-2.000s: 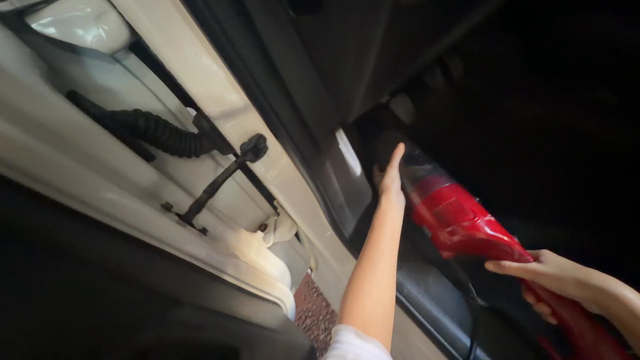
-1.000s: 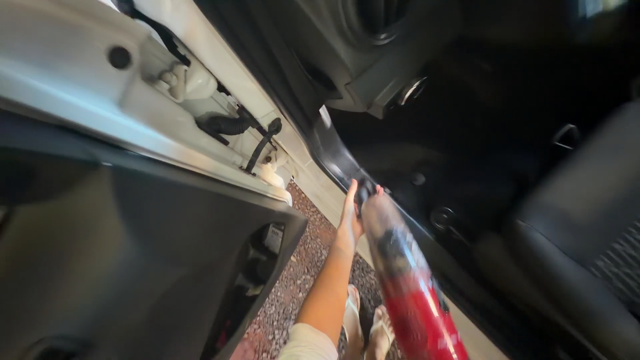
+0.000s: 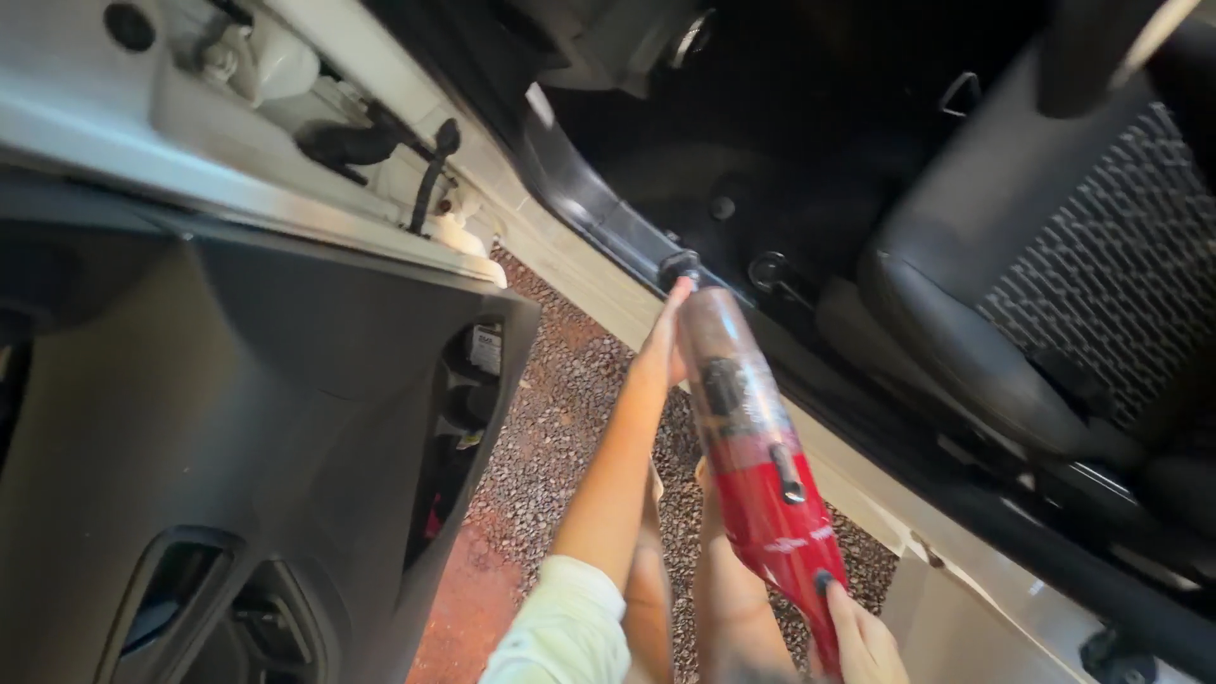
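A red handheld vacuum cleaner (image 3: 774,503) with a clear dust container points up and left across the car's door sill (image 3: 617,228). My right hand (image 3: 860,636) is closed around its handle at the bottom of the view, near a dark button. My left hand (image 3: 665,332) is up at the vacuum's front end, beside the clear container, with its fingertips at the dark nozzle (image 3: 679,269). The nozzle lies at the black sill trim. The container partly hides the left hand, so its grip is unclear.
The open car door (image 3: 266,408), with items in its pocket, fills the left. A black door check strap (image 3: 434,180) joins the body at the hinge side. A car seat (image 3: 1026,285) stands at right over the dark floor. Gravel (image 3: 570,408) and my legs are below.
The vacuum and both hands have moved out of the dark footwell to the door sill. The view has shifted, and the seat and my legs now show.
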